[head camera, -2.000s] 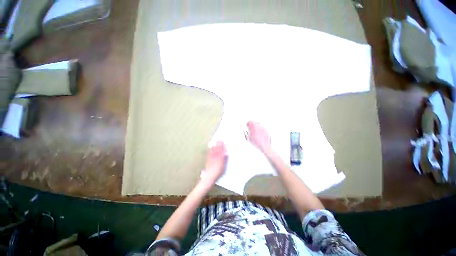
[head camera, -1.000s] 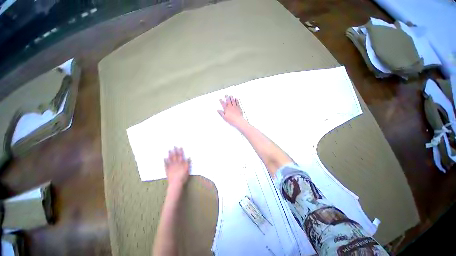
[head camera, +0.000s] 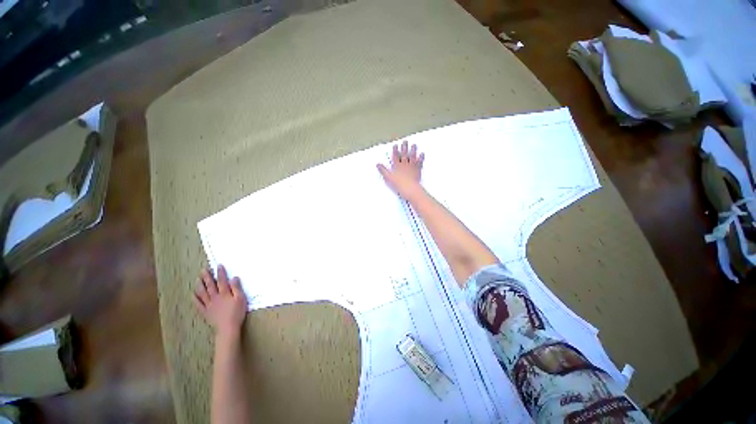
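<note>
A large white paper pattern piece (head camera: 307, 240) with printed lines and curved armholes lies on the khaki fabric lay (head camera: 273, 99). My left hand (head camera: 220, 302) lies palm down with fingers apart at the paper's lower left corner, partly on the fabric. My right hand (head camera: 403, 171) is spread flat on the paper near its upper edge, at the middle. Neither hand holds anything. One small weight (head camera: 421, 361) lies tilted on the lower part of the paper, left of my right sleeve.
Cut fabric stacks with white paper stand at the left (head camera: 79, 199) and lower left (head camera: 41, 360) on the brown table (head camera: 124, 273). Another stack (head camera: 651, 79) lies upper right, with a tied bundle (head camera: 729, 211) below it. White sheets (head camera: 705, 25) are at the far right.
Since the first frame, the paper appears turned and both hands have moved up it, now spread flat. Over the last second my left hand moved left to the corner; my right hand shifted slightly right.
</note>
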